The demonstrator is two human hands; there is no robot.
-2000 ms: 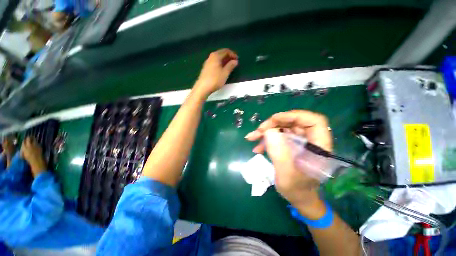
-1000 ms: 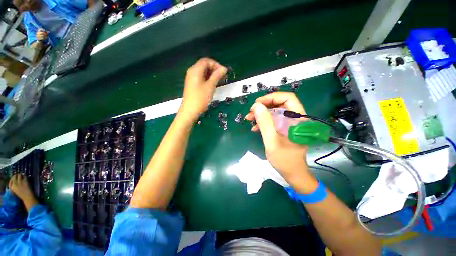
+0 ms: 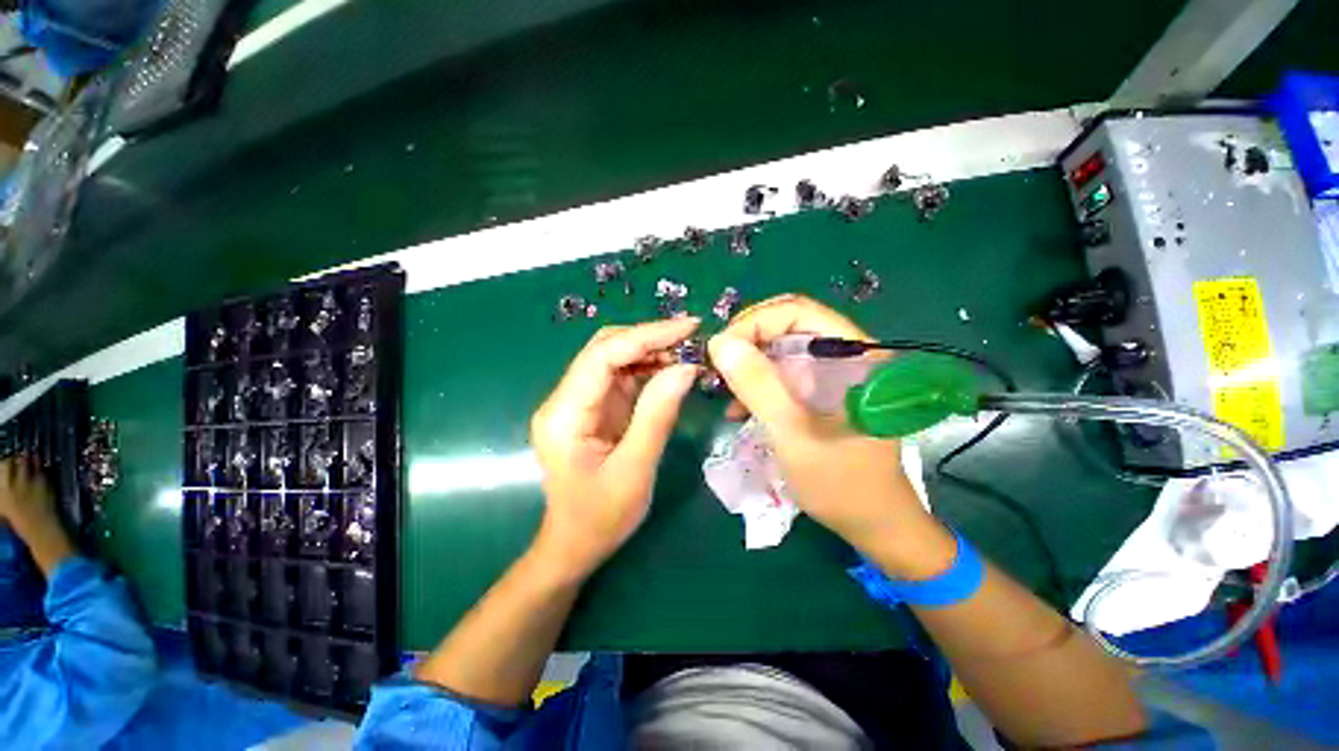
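Note:
My left hand (image 3: 605, 440) holds a small dark and silvery part (image 3: 687, 352) between thumb and fingertips. My right hand (image 3: 808, 418) grips the dispensing syringe (image 3: 822, 379), with its front end close to the part. The needle tip is hidden by the fingers. The syringe's bright green cap (image 3: 913, 395) joins a clear air hose (image 3: 1160, 415) that curves to the right. A thin black stick (image 3: 840, 348) with a cable lies along the syringe. A crumpled white tissue (image 3: 752, 484) with pinkish stains lies on the green bench, partly under my right hand.
Several loose parts (image 3: 649, 247) lie along the white rail (image 3: 485, 238). A black parts tray (image 3: 385, 440), partly filled, is at left. The grey dispenser box (image 3: 1160, 294), white cloth (image 3: 1175, 528) and a red-handled tool (image 3: 1263, 624) are at right. Another person's hand (image 3: 27, 499) is at far left.
My left hand has come back from beyond the white rail to meet my right hand, and now holds a small part. The syringe stays in my right hand. The camera view has shifted.

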